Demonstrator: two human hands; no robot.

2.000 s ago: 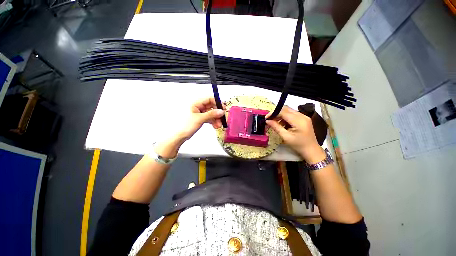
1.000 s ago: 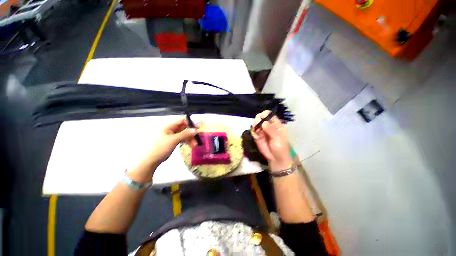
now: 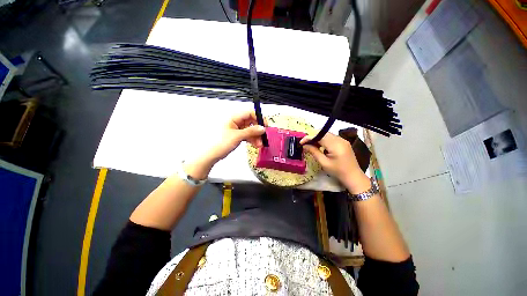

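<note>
A narrow black leather strap (image 3: 253, 69) rises in a loop past the frame's top edge. My left hand (image 3: 240, 134) is shut on one end, over the left part of the magenta box (image 3: 271, 156). My right hand (image 3: 334, 155) is shut on the other end, at the black pad (image 3: 294, 148) on the box's right side; my fingertips partly hide whether it touches the pad. The box sits on a cream-yellow round stand (image 3: 278, 178) with dark spatters. A bundle of black straps (image 3: 190, 74) lies across the white table (image 3: 144, 133) behind.
A crumpled dark brown cloth (image 3: 353, 144) lies right of the stand. A pale wall (image 3: 422, 196) with taped papers (image 3: 471, 144) stands close on the right. More black strips (image 3: 343, 222) lie below the table's right front edge. A blue panel (image 3: 17, 222) stands at the left.
One second ago my right hand was raised over the cloth, right of the box; now it is back at the pad. The strap loop stands taller, and the camera view has shifted.
</note>
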